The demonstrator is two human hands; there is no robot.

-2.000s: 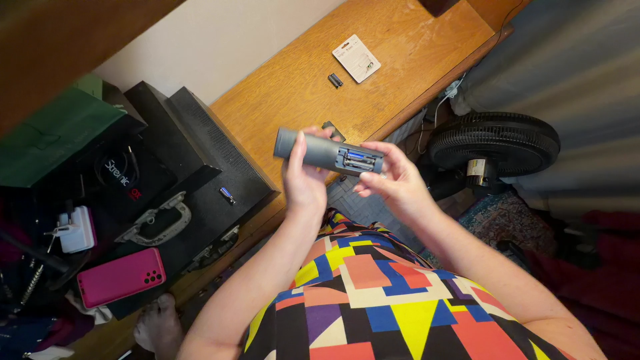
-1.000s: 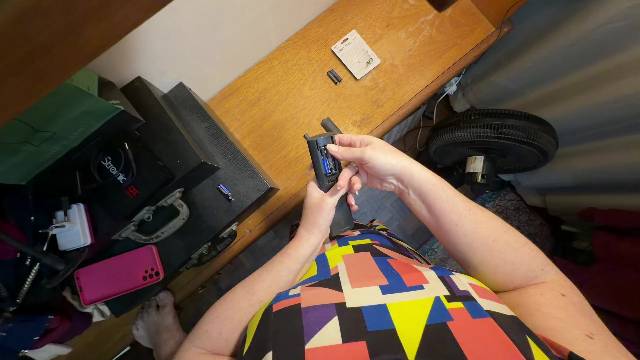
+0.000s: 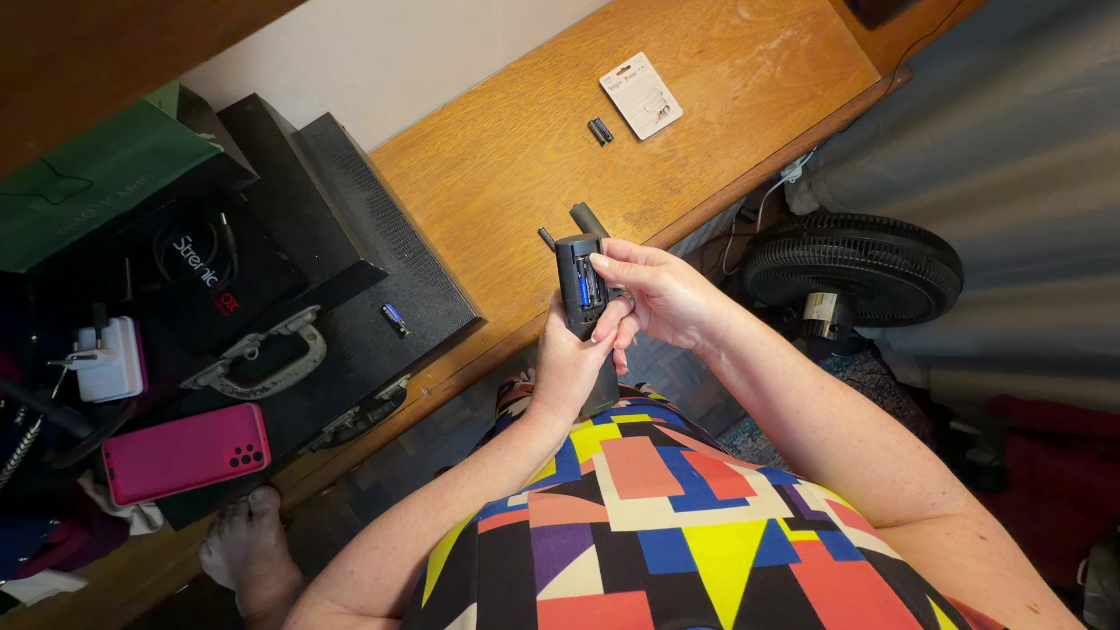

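My left hand (image 3: 564, 359) holds a dark grey cylindrical battery-powered device (image 3: 573, 306) roughly upright in the view, its battery compartment facing up. Blue and dark batteries (image 3: 588, 284) lie in the compartment. My right hand (image 3: 656, 293) is at the device's right side, with thumb and fingertips on the compartment's edge and batteries; whether it grips a battery is unclear. Beyond the device, a dark cylindrical part (image 3: 589, 219) and a small thin dark piece (image 3: 546, 237) lie on the wooden desk. Two dark batteries (image 3: 601, 131) sit beside a card battery package (image 3: 641, 96).
Left on a black case (image 3: 437, 324) lies a blue battery (image 3: 395, 318), near a metal handle (image 3: 262, 354). A pink phone (image 3: 188, 453), white charger (image 3: 109, 360) and green bag (image 3: 96, 184) are farther left. A black fan (image 3: 853, 271) stands right of the wooden desk (image 3: 499, 140).
The device has turned from lying crosswise to pointing away from my body, held lower by my left hand. My right hand has moved from its end to its right side.
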